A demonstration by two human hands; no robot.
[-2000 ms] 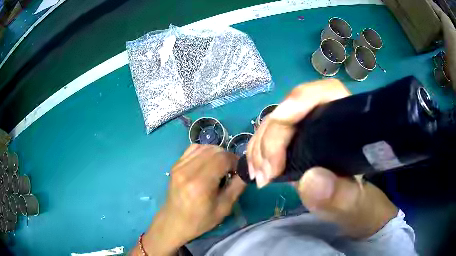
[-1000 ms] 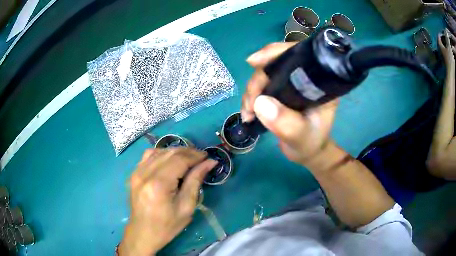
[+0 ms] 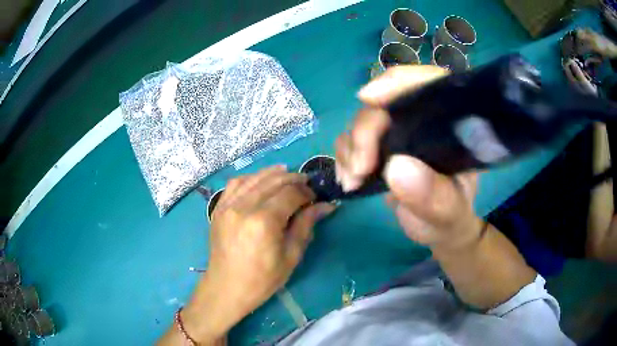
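Note:
My right hand is closed around the electric screwdriver, a thick black cylinder with a pale label, tilted with its front end down to the left. My left hand is at that front end, fingertips close to the screwdriver's tip; whether they hold a screw or a housing is hidden. A housing with a dark inside stands just behind the fingertips, partly covered. Another housing shows only its rim left of my left hand. A clear bag of screws lies behind them.
Several housings stand at the back right. More housings are grouped at the left edge. A cardboard box is at the top right. Another person's hands and arm are at the right. A tape strip is on the bench near me.
The screwdriver has tilted flatter, its rear end moving right and down. My left hand has moved right to the tool's tip and now covers the middle housing.

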